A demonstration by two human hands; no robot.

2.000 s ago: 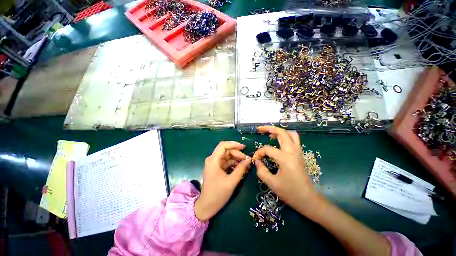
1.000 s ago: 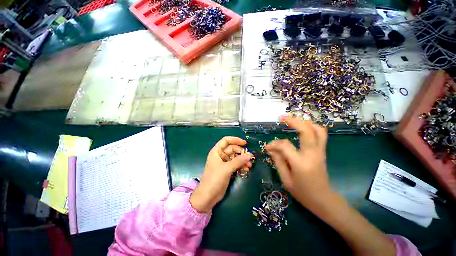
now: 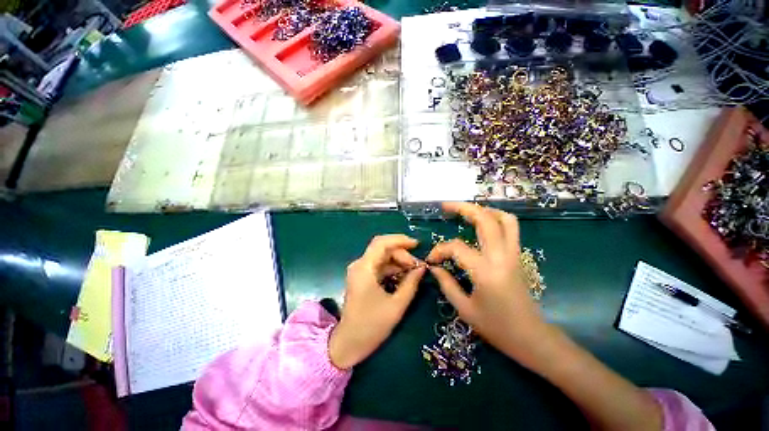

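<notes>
My bare left hand (image 3: 379, 295) holds a small ring piece (image 3: 419, 263) between thumb and index finger, with more ring pieces curled in its fingers. My bare right hand (image 3: 489, 282) meets it, thumb and index fingertips at the same spot; whether they pinch a tiny fitting is too small to tell. A loose pile of pale gold fittings (image 3: 532, 271) lies beside and partly behind my right hand. A tangled heap of ring pieces (image 3: 452, 355) lies on the dark green bench (image 3: 379, 400) nearest my body, below the hands.
Beyond the hands are a yellowed compartment box (image 3: 278, 151) and the main stock heap (image 3: 535, 135) on a white tray (image 3: 426, 181). Salmon divided trays stand at far centre (image 3: 308, 84) and right edge (image 3: 704, 181). A notebook (image 3: 202, 303) lies left; note slips (image 3: 674, 328) with a pen (image 3: 679, 294) lie right.
One second ago my right hand was apart from the left, over the bench to the right. It has moved left, and its fingertips now meet the left hand's again.
</notes>
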